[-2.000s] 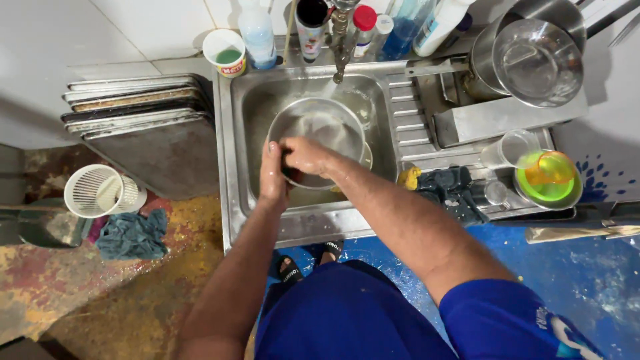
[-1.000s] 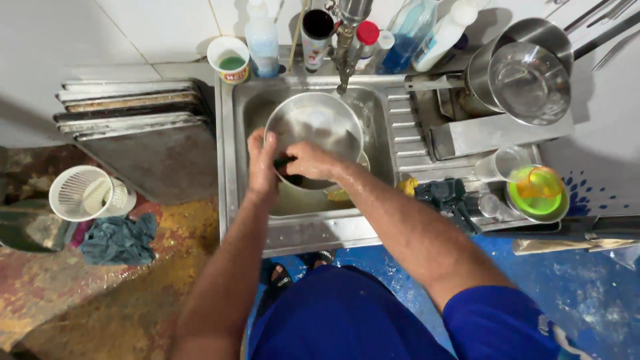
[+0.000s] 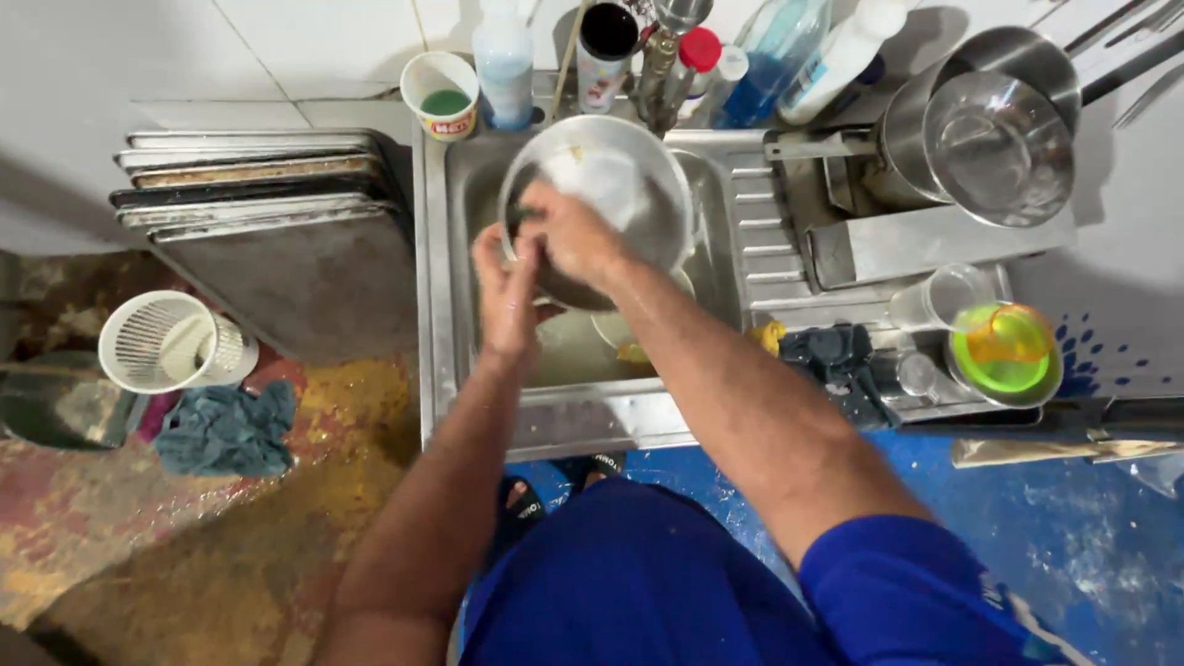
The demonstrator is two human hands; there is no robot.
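Note:
My left hand grips the near left rim of a round metal bowl, which is tilted over the steel sink. Inside the bowl, against its left wall, my right hand presses a small dark green thing, probably a scouring pad, mostly hidden by the fingers. Under the bowl a pale round dish shows in part in the basin, with something yellow near it. The faucet stands just behind the bowl.
A cup with green liquid and several bottles line the back ledge. Baking trays lean at the left, near a white basket. On the right drainboard are a saucepan, a clear bowl, dark cloth and a lime-green bowl.
The bowl has been raised and tilted toward the faucet. My right hand has moved to the bowl's left inner wall, and my left hand is lower on the rim.

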